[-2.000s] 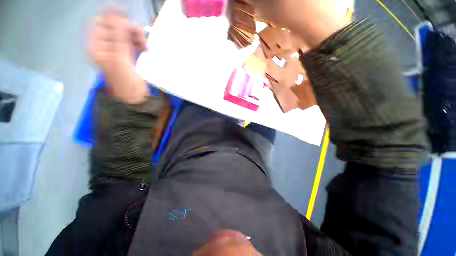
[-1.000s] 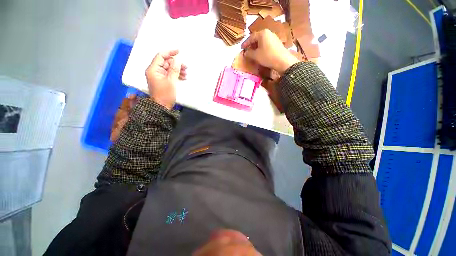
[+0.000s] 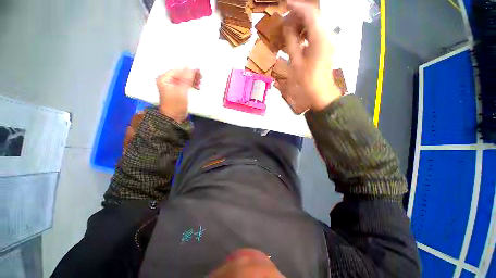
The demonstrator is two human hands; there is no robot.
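Observation:
The pink dispenser [image 3: 235, 88] with a white insert [image 3: 258, 91] sits near the table's front edge, between my hands. My left hand [image 3: 177, 86] is over the table's left front part, fingers curled; whether it holds anything is not clear. My right hand [image 3: 311, 57] is blurred and raised over the brown pieces right of the dispenser; its fingers look spread, but any small thing in them cannot be made out. A lighter tan blank [image 3: 261, 56] lies just behind the dispenser. Other loose brown blanks [image 3: 271, 28] lie behind it and partly under my right hand.
A fanned pile of stacked blanks [image 3: 236, 32] is at the back. A second pink box [image 3: 188, 8] is at the back left of the white table [image 3: 209, 57]. A blue bin [image 3: 112, 117] stands left of the table, lower down. Clear plastic film [image 3: 372, 10] is at the far right corner.
My right hand has moved from the blanks behind the dispenser to the right, and now blurs. My left hand's fingers have curled in. The lighter tan blank behind the dispenser is more exposed.

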